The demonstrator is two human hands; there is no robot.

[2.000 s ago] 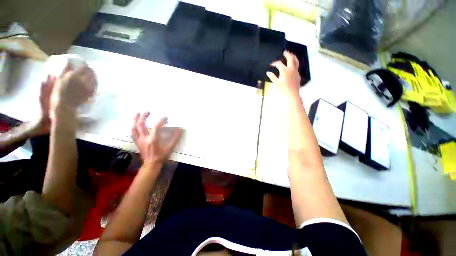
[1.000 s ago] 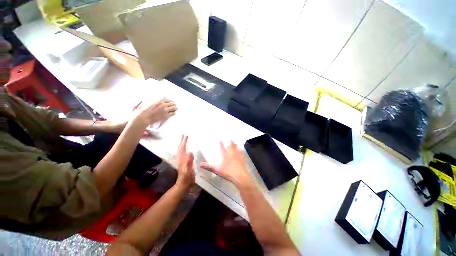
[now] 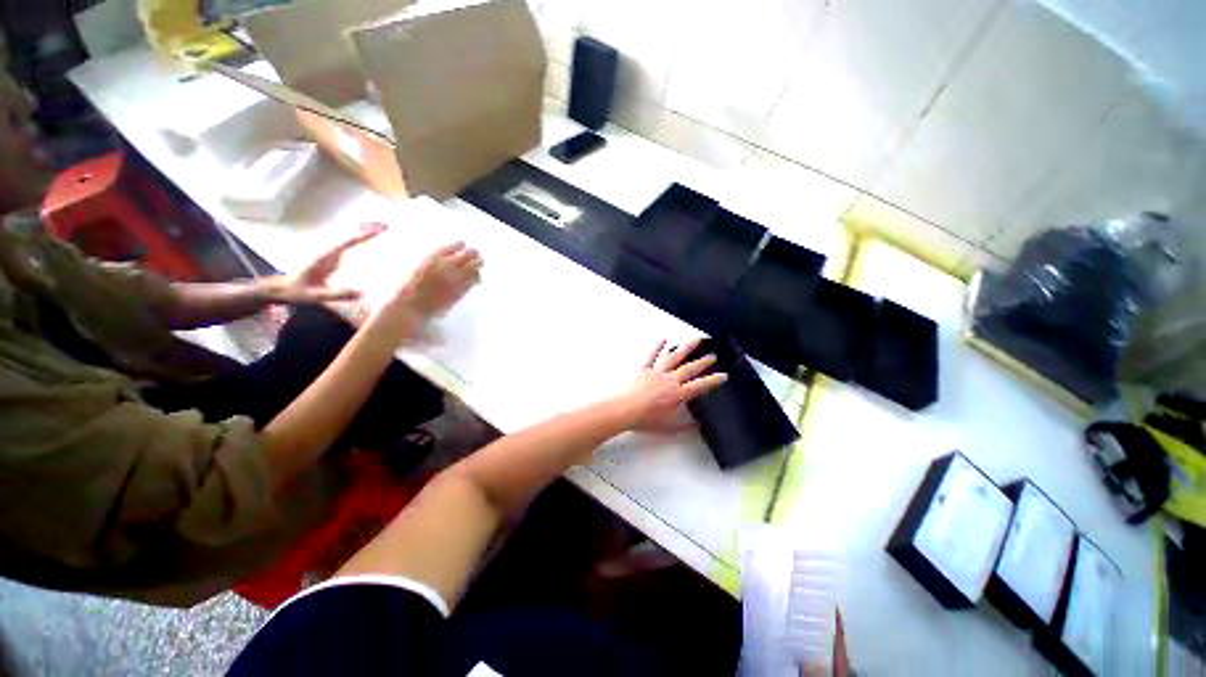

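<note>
My left hand [image 3: 675, 384] reaches in from the left and lies over the left side of an open black box [image 3: 750, 413] on the bench, fingers spread across its edge. The box's inside is dark. At the bottom edge a blurred white ribbed piece [image 3: 790, 602] stands out past the bench's front edge. Part of my right hand [image 3: 840, 651] shows at its right side, mostly cut off by the picture's edge; its fingers seem to hold the piece.
A row of empty black boxes [image 3: 906, 355] stands along the wall side. Three white-topped boxes [image 3: 963, 529] lie at the right. A coworker's hands [image 3: 443, 280] are over the bench at the left, near an open carton [image 3: 463, 99]. A plastic-wrapped black bundle [image 3: 1065, 304] lies at the back right.
My left hand has moved right onto the black box, which now lies slightly turned. My right hand has left the bench middle for the bottom edge, where the white piece has appeared.
</note>
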